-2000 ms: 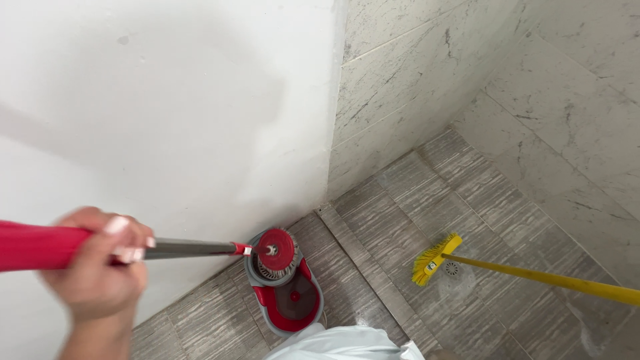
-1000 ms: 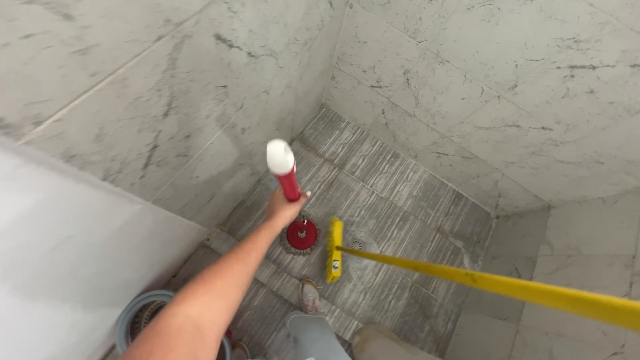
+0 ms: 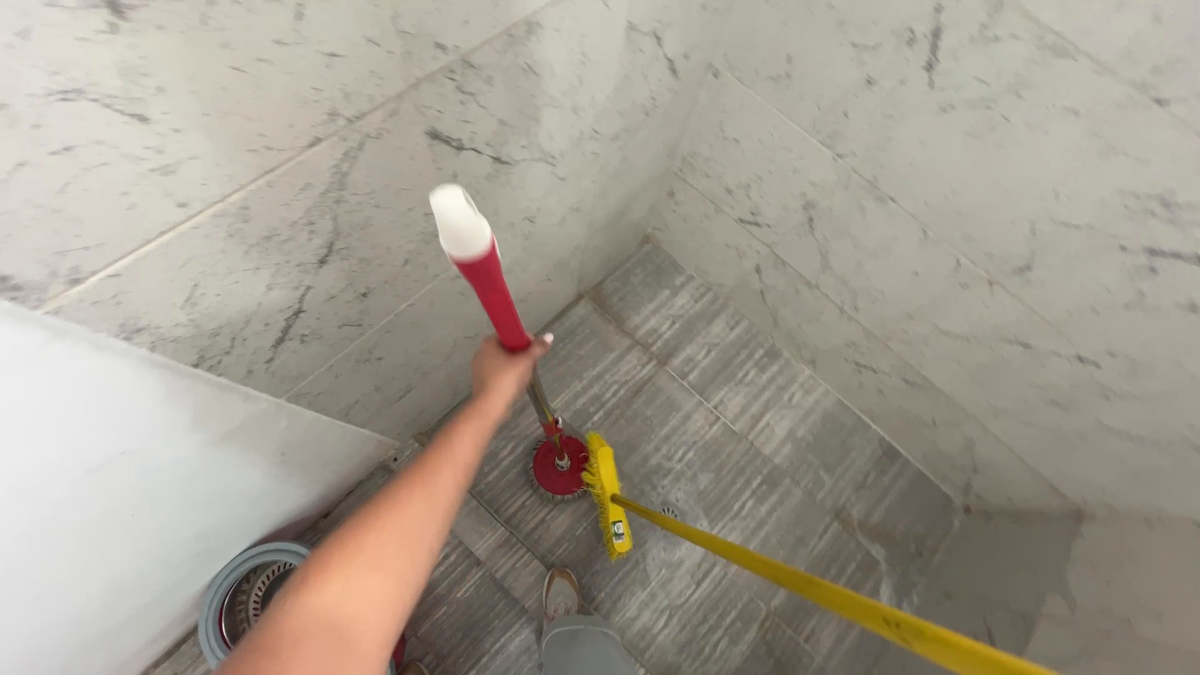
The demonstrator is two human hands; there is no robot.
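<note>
My left hand point(image 3: 506, 366) grips the red handle of a spin mop point(image 3: 489, 291), which has a white end cap pointing up toward the wall. The mop's round red head point(image 3: 560, 466) stands on the grey floor tiles, its fringe showing around the edge. Right beside it lies the yellow head of a push broom point(image 3: 611, 502), bristles turned toward the mop. The broom's long yellow handle point(image 3: 806, 586) runs off at the lower right. My right hand is out of the frame.
A grey bucket with a spinner basket point(image 3: 211, 609) sits at the lower left by the white wall point(image 3: 122, 478), partly behind my forearm. Marble-look tiled walls point(image 3: 919, 234) meet in a corner ahead. A floor drain point(image 3: 668, 512) is beside the broom, and a shoe point(image 3: 562, 592) stands near it.
The mop head was in the bucket two seconds ago; now it is on the tiled floor beside the broom head. The view has swung toward the tiled corner.
</note>
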